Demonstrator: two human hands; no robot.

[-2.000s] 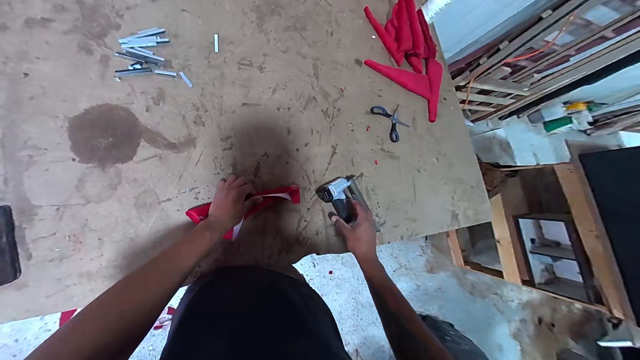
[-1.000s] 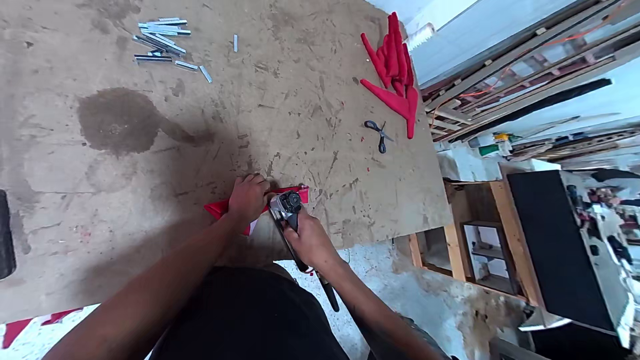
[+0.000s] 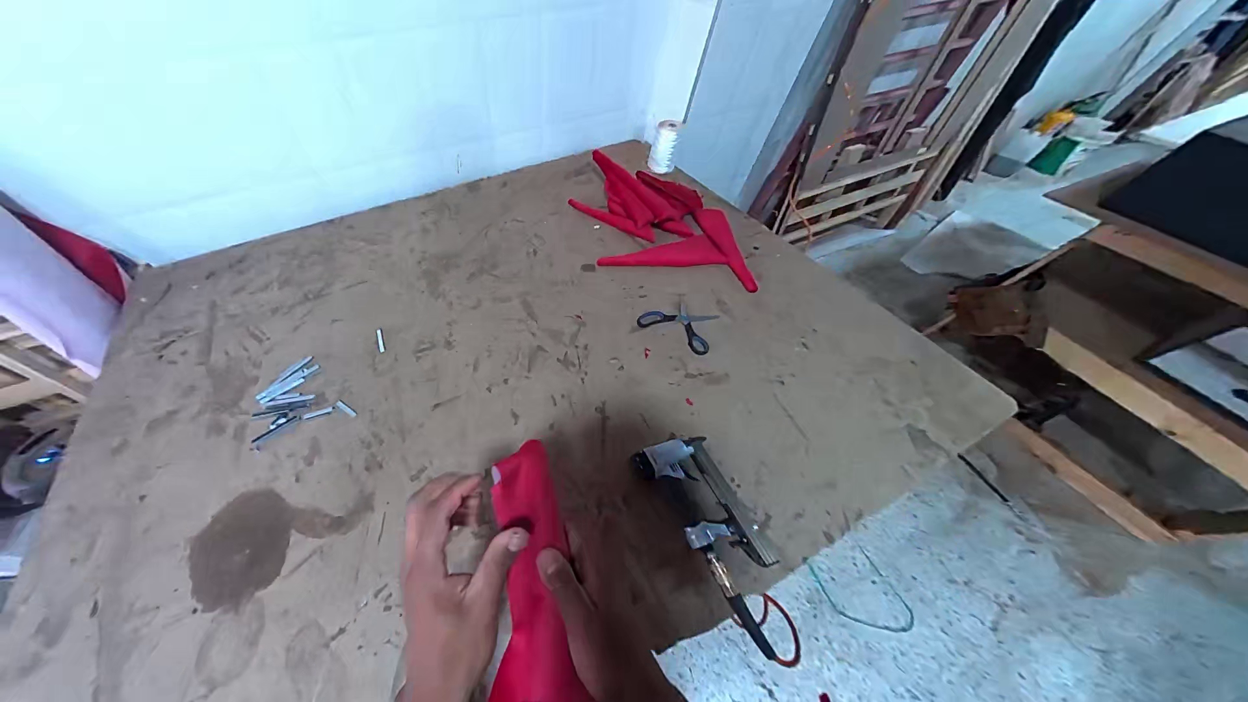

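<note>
A long red fabric-covered piece (image 3: 531, 575) lies near the table's front edge between my two hands. My left hand (image 3: 453, 575) holds its left side, the thumb pressed on the cloth and the fingers curled by its upper end. My right hand (image 3: 595, 624) grips the right side, thumb on the red cloth; its other fingers are mostly hidden. To the right, a pneumatic staple gun (image 3: 707, 502) lies on the table with its air hose attached, touched by neither hand. Scissors with dark handles (image 3: 680, 322) lie farther back, partly spread.
Staple strips (image 3: 288, 400) lie in a loose pile at the left, with a single strip (image 3: 380, 340) apart. Several red fabric-covered pieces (image 3: 673, 210) are heaped at the back right, near a spool of white cord (image 3: 664, 146). The brown tabletop (image 3: 439, 292) meets a pale wall.
The staple gun, in my right hand in both earlier frames, now lies on the table. My right hand now holds the red piece, which has been turned lengthwise. The view has tilted up toward the wall.
</note>
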